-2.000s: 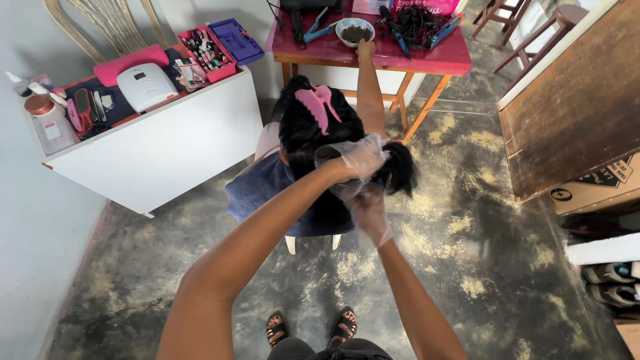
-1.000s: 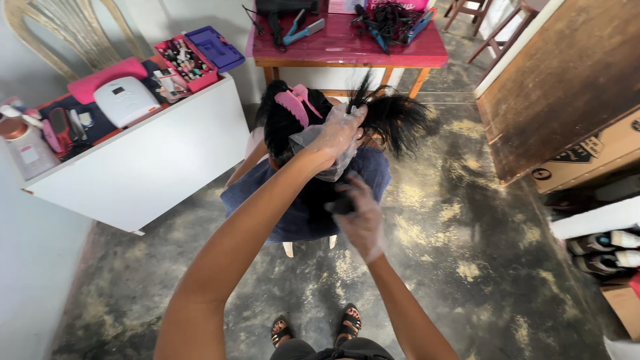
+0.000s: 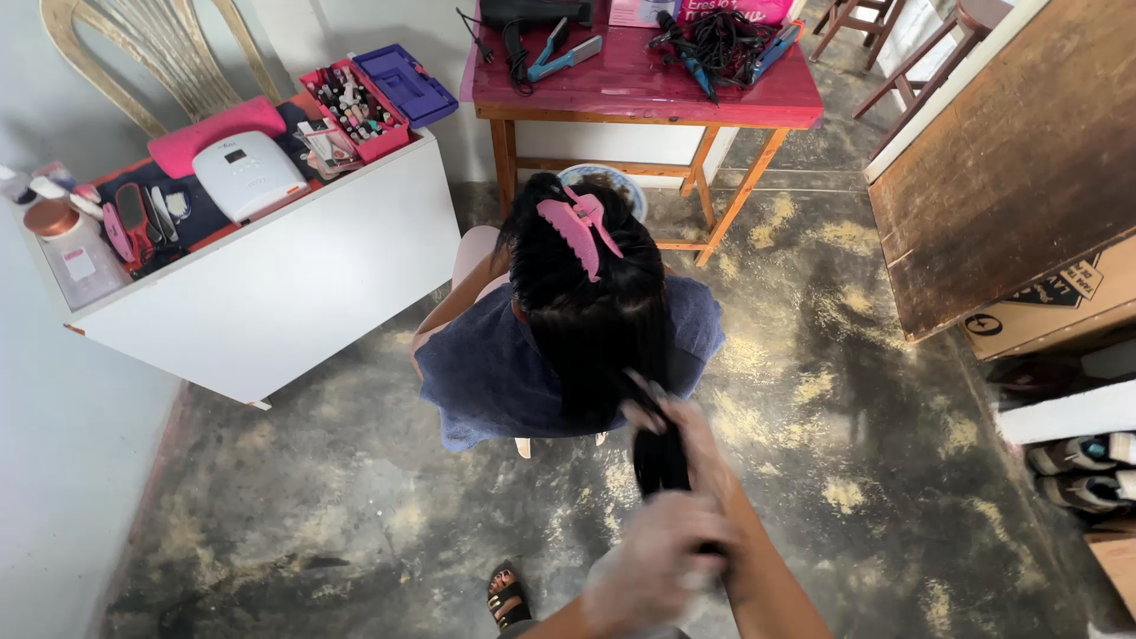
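Note:
A seated person's dark hair (image 3: 595, 328) hangs down their back, its upper part gathered in a pink claw clip (image 3: 581, 231). A dark blue towel (image 3: 497, 373) covers the shoulders. My right hand (image 3: 683, 435), in a translucent glove, closes around a long lock of hair behind the back; a thin dark item by its fingers is too blurred to name. Nearer to me, my left hand (image 3: 661, 550), also gloved and blurred, is at the lower part of the same lock. A patterned bowl (image 3: 626, 182) with dark contents shows partly beyond the head.
A red-topped table (image 3: 612, 89) ahead holds a hair dryer (image 3: 532, 12), a blue flat iron (image 3: 568, 59) and tangled cables (image 3: 723, 40). At left, a white cabinet (image 3: 293, 275) carries a nail lamp (image 3: 248, 173) and a bottle box (image 3: 355, 106). A wooden panel (image 3: 1003, 169) stands right.
Both hands have come back toward me from beside the head, and the hair bunched there now stretches down between them. The bowl, on the table two seconds ago, is now beyond the head.

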